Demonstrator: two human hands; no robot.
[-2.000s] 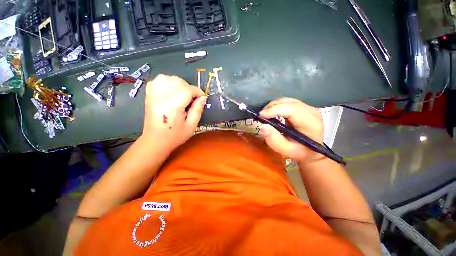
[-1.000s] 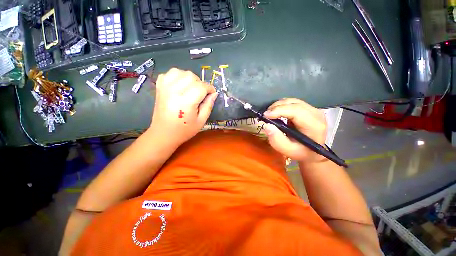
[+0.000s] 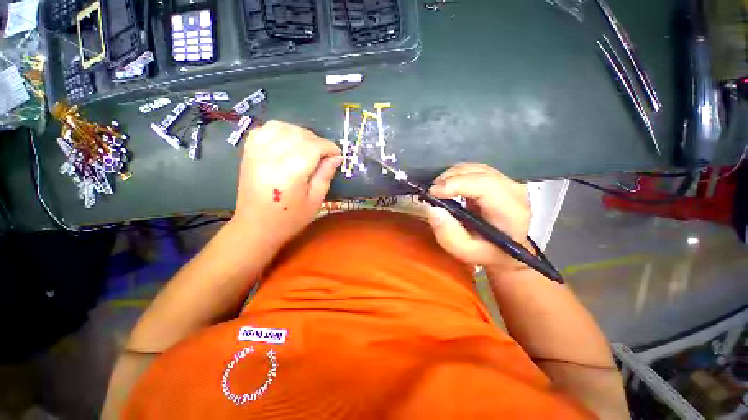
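Observation:
My right hand (image 3: 484,215) holds a black soldering iron (image 3: 492,234), its metal tip pointing up and left toward the flex cables. Several thin yellow-white flex cables (image 3: 382,131) lie on the dark green mat between my hands. My left hand (image 3: 287,176) has thumb and forefinger pinched together at the left edge of these cables. Whether something very thin is between the fingertips cannot be told. A single white part (image 3: 343,79) lies above the cables.
Small wired parts (image 3: 197,123) and a flex cable pile (image 3: 88,152) lie at left. A parts tray (image 3: 238,72) with phone housings (image 3: 279,20) and a keypad phone (image 3: 192,37) is at the far side. Tweezers (image 3: 627,82) lie at right, with a black cord (image 3: 623,182) below.
My left hand moved right, then back left, and its fingertips are now at the left edge of the cables. The iron stays in my right hand, its tip near the cables. The view has shifted slightly.

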